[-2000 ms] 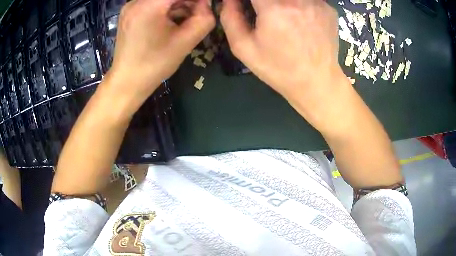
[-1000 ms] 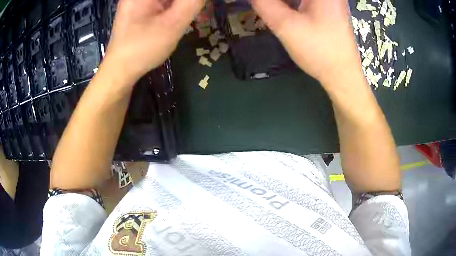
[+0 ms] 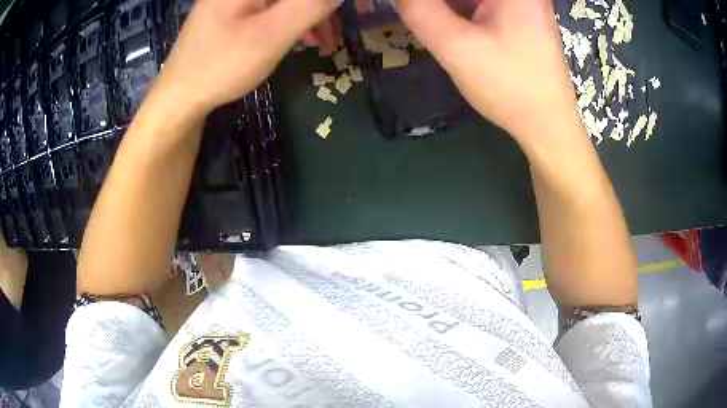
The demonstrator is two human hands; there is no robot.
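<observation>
A black phone housing (image 3: 414, 100) lies at top centre, tilted a little, its near end showing a small bright cut-out. Cream-yellow patches show on its upper part. My right hand (image 3: 486, 60) is at its right edge, fingers cut off by the top of the picture. My left hand (image 3: 247, 48) is to its left, fingertips at the top edge, partly cut off; I cannot tell if it holds anything. Loose cream-yellow square pieces (image 3: 344, 83) lie on the green mat (image 3: 359, 191) between my left hand and the housing.
A black tray (image 3: 56, 103) with rows of pockets fills the left, under my left forearm. Scattered cream and white strips (image 3: 610, 80) lie at right. A dark flat item (image 3: 684, 20) is at the upper right. Another person's arm (image 3: 11, 275) shows at the far left.
Compared with two seconds ago, both hands are farther apart and more of the housing shows. Since one second ago, its near end has shifted slightly toward me.
</observation>
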